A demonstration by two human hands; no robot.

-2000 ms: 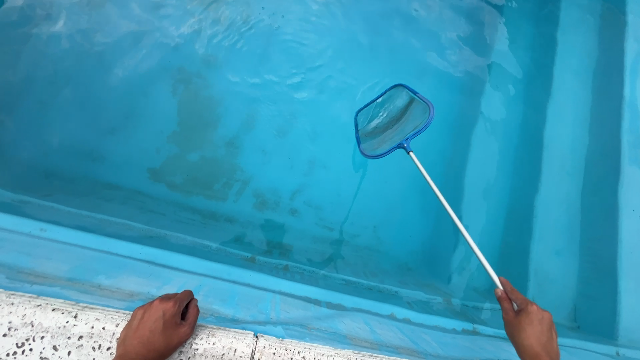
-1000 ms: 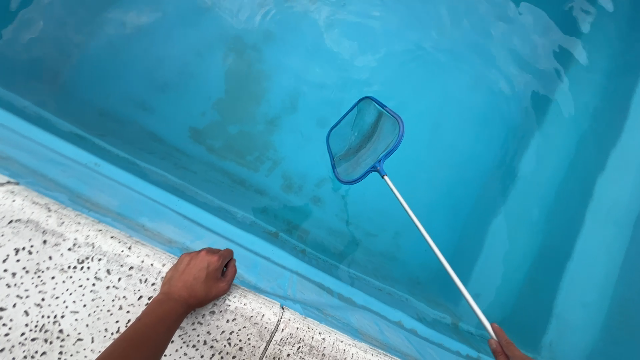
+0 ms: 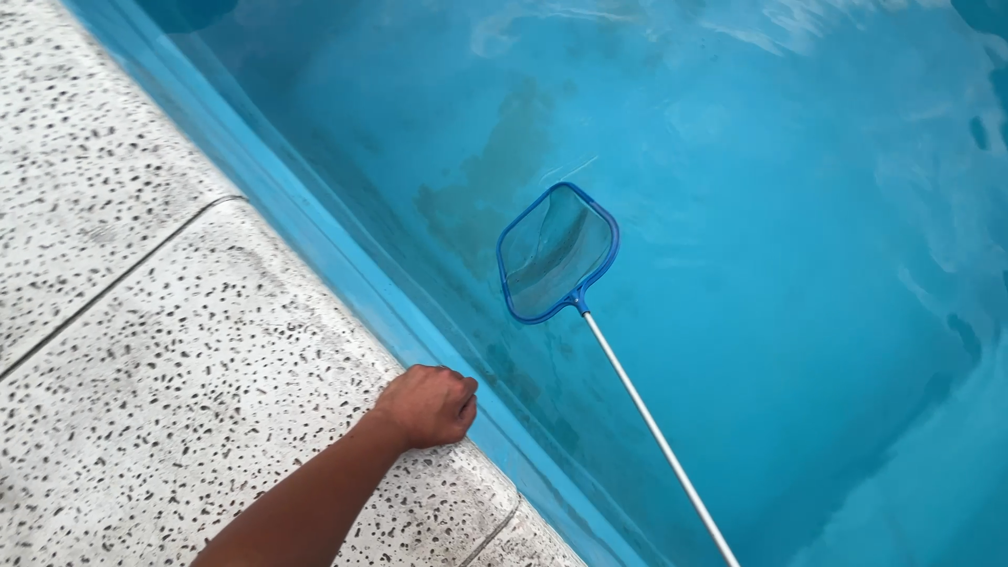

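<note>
A pool skimmer net [image 3: 559, 252] with a blue frame is at the water of a blue pool [image 3: 748, 260], just right of a brownish-green stain [image 3: 504, 165]. Its white pole [image 3: 657, 433] runs down to the right and leaves the view at the bottom edge. My right hand is out of view, so its hold on the pole is hidden. My left hand [image 3: 429, 405] is a closed fist with nothing visible in it, above or against the edge of the speckled stone coping, left of the pole.
Pale speckled coping slabs [image 3: 157, 339] with dark joints line the pool on the left. The blue pool wall [image 3: 315, 260] runs diagonally beside them. At the lower right a lighter submerged ledge or step [image 3: 929, 480] shows.
The view has turned and shifted left, showing more coping. My right hand, earlier on the skimmer pole, has gone out of view. My left hand remains a fist by the pool edge.
</note>
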